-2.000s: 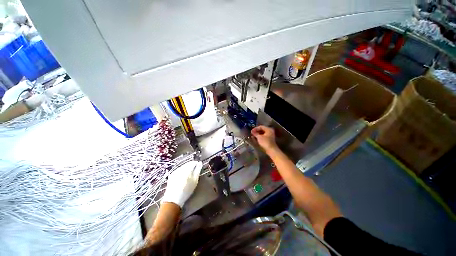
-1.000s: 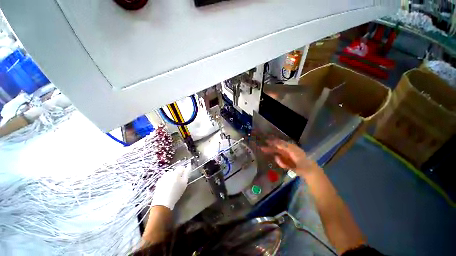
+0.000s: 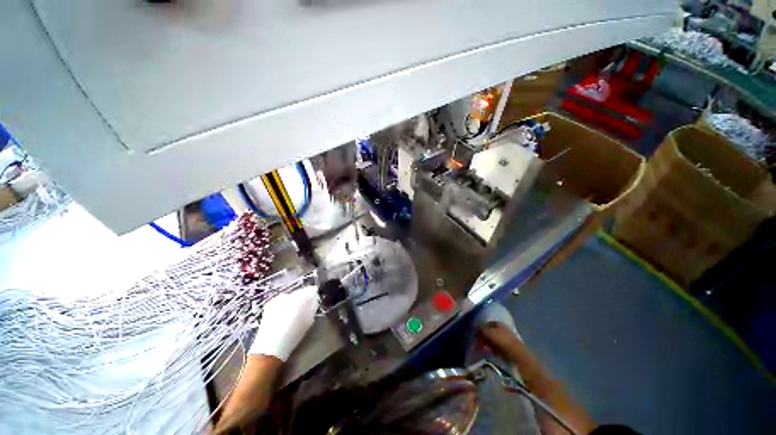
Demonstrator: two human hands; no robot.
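Note:
My left hand, in a white glove, is at the near-left edge of the winding disc. Its fingertips close on a white cable beside the dark cable-end holder. The pale disc carries small metal posts and a blue air tube. Loose white cables fan out at the left, their red-brown tips clustered above the glove. My right hand is low, right of the buttons at the machine's front edge; it is blurred and its fingers are partly hidden.
A green button and a red button sit on a panel beside the disc. A metal mechanism stands at the sheet-metal chute. A yellow-black bar is behind the disc. The white cover hangs overhead. Cartons stand right.
My right hand has moved from over the chute side down to the front edge. A metal mechanism now shows where the dark chute opening was. The view has shifted; my left hand stays by the holder.

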